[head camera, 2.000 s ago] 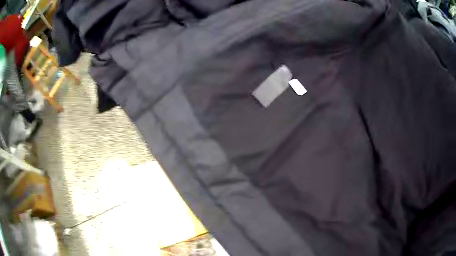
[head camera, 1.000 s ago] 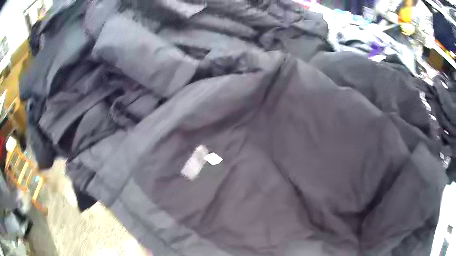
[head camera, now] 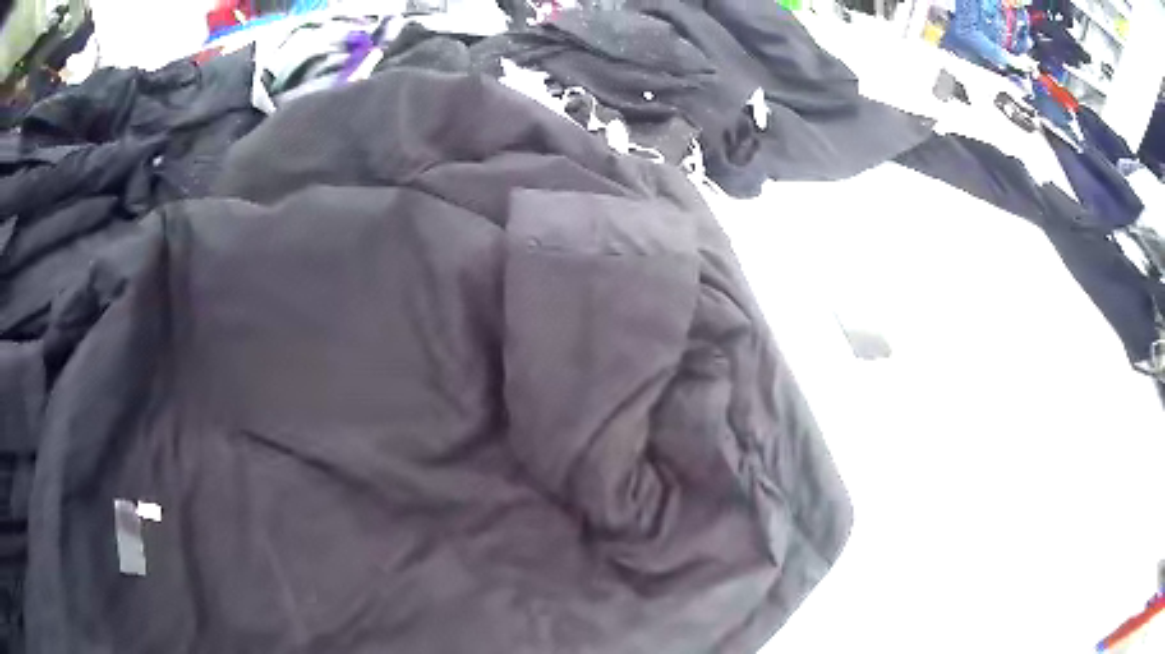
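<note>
A large black coat [head camera: 332, 332] lies spread on the white table [head camera: 971, 422], filling the left and middle of the view. Its sleeve [head camera: 594, 319] is folded over the body, with the flat cuff end [head camera: 601, 220] pointing to the far side. A grey label [head camera: 130, 537] with a small white tag [head camera: 150, 511] beside it shows at the lower left of the coat. Neither of my hands is in the picture.
More dark coats [head camera: 90, 192] are heaped at the left. Black pieces with white cords [head camera: 664, 90] lie at the far side. A small grey rectangle [head camera: 868, 339] lies on the table at right. A red and blue thing [head camera: 1134, 622] shows at the lower right edge. Dark cloth [head camera: 1048, 205] lies along the far right.
The view has swung right, so the coat and its label now appear farther left. The floor and wooden stool have left the view; the folded sleeve and more white table now show.
</note>
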